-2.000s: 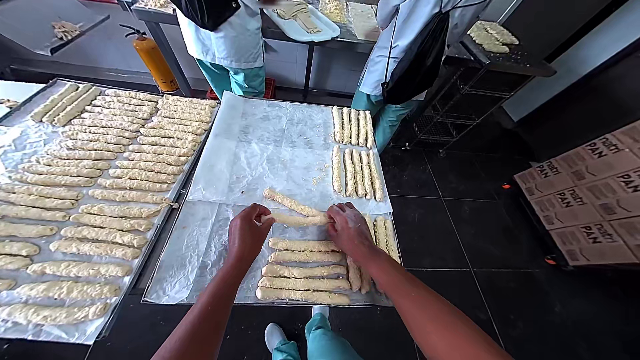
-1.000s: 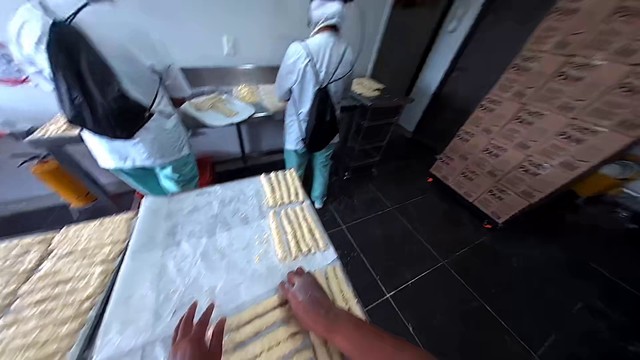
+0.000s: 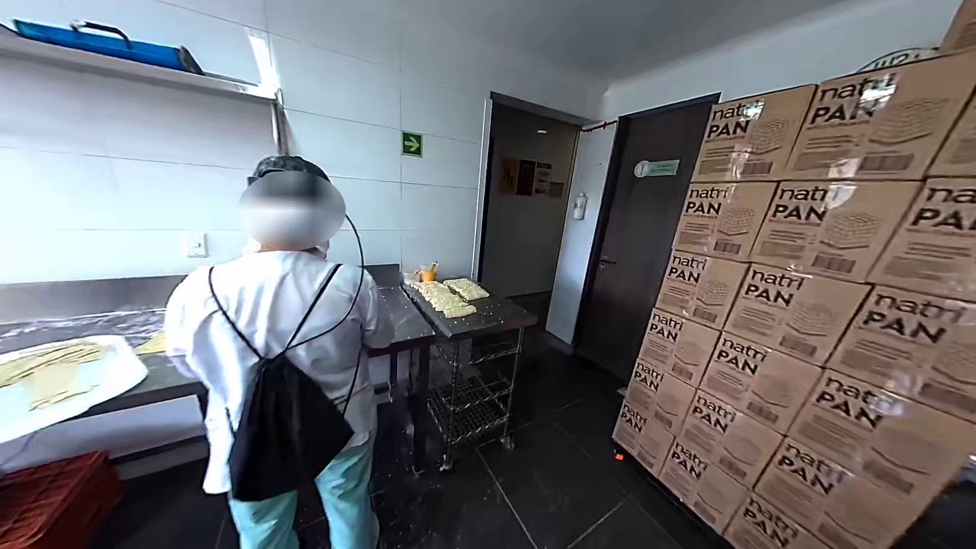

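Neither my left hand nor my right hand shows in the head view, and the tray of dough sticks is out of frame too. On a wheeled metal rack cart [image 3: 499, 314] at the middle lie rows of pale, crumb-coated dough pieces [image 3: 442, 299], with a small container of orange contents [image 3: 429, 271] behind them. At the far left, a white tray [image 3: 126, 374] holds flat strips of dough [image 3: 53, 374] on the metal counter.
A person [image 3: 282, 305] in a white coat with a black drawstring bag [image 3: 286, 427] stands at the counter, back turned. Stacked cardboard boxes [image 3: 801, 305] fill the right side. A red plastic crate [image 3: 61, 496] sits at lower left. A dark door [image 3: 648, 229] stands behind.
The view has swung up and right, so both hands and the tray of dough sticks have left the frame. One second ago my right hand lay at the sticks and my left was raised beside them.
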